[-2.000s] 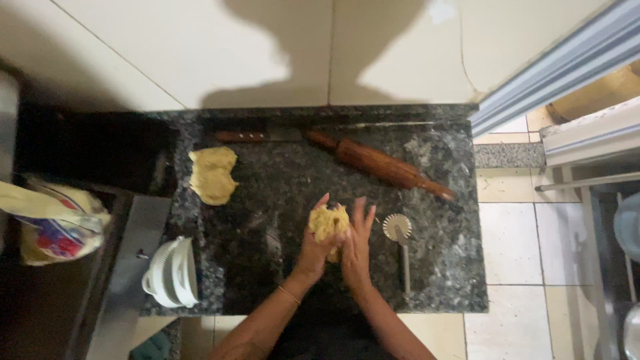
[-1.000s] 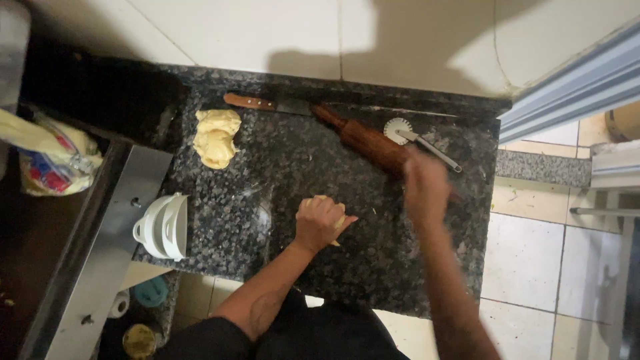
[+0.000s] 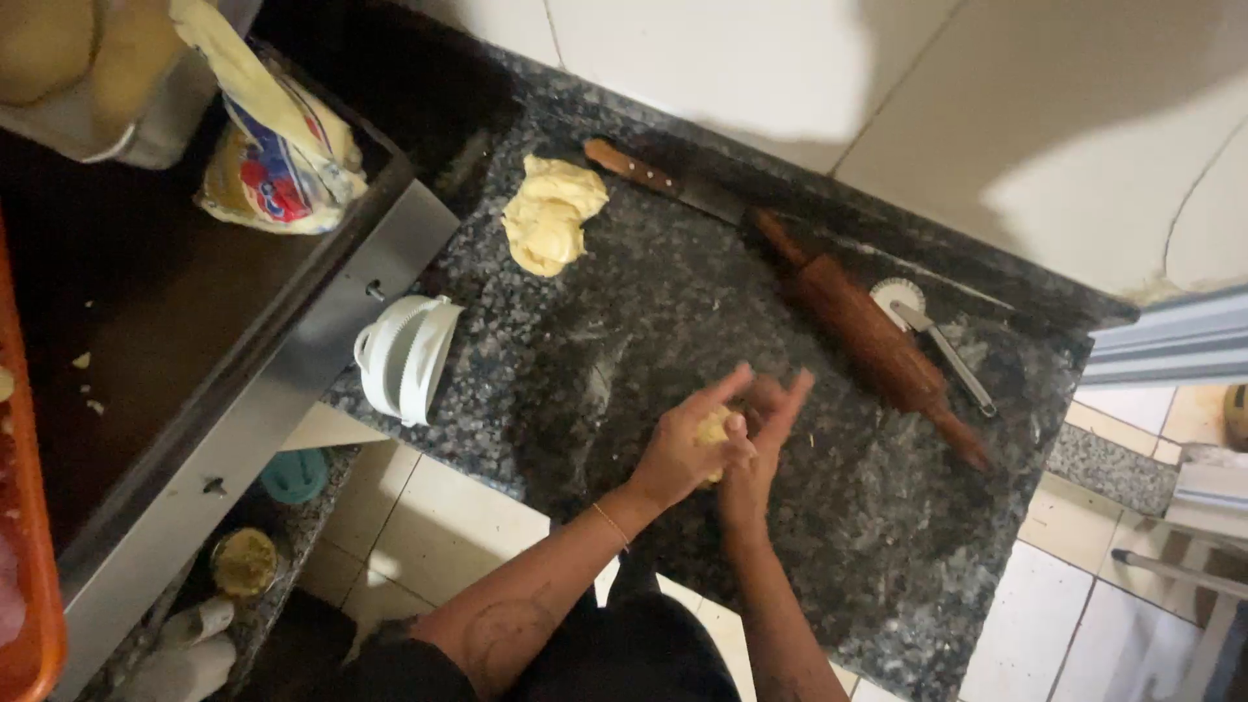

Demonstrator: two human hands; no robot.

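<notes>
My left hand [image 3: 687, 444] and my right hand [image 3: 760, 453] are pressed around a small lump of yellow dough [image 3: 715, 439] over the dark granite counter. The fingers of both hands are extended, and much of the lump is hidden between the palms. A larger mass of soft yellow dough [image 3: 548, 216] lies at the counter's upper left. Beside it rests a knife with a wooden handle [image 3: 632, 168]. A wooden rolling pin [image 3: 868, 327] lies diagonally to the right, with a pastry wheel [image 3: 931, 336] just behind it.
A white plastic dumpling mold [image 3: 407, 359] stands at the counter's left edge. Left of it, a metal-edged dark surface [image 3: 283, 390] holds a plastic bag [image 3: 283, 156], a metal pan [image 3: 146, 127] and an orange tray [image 3: 29, 546]. A tiled wall runs behind the counter.
My right hand has come from the rolling pin to my left hand, and both now hold the dough. The pastry wheel was in front of the rolling pin two seconds ago and now lies behind it.
</notes>
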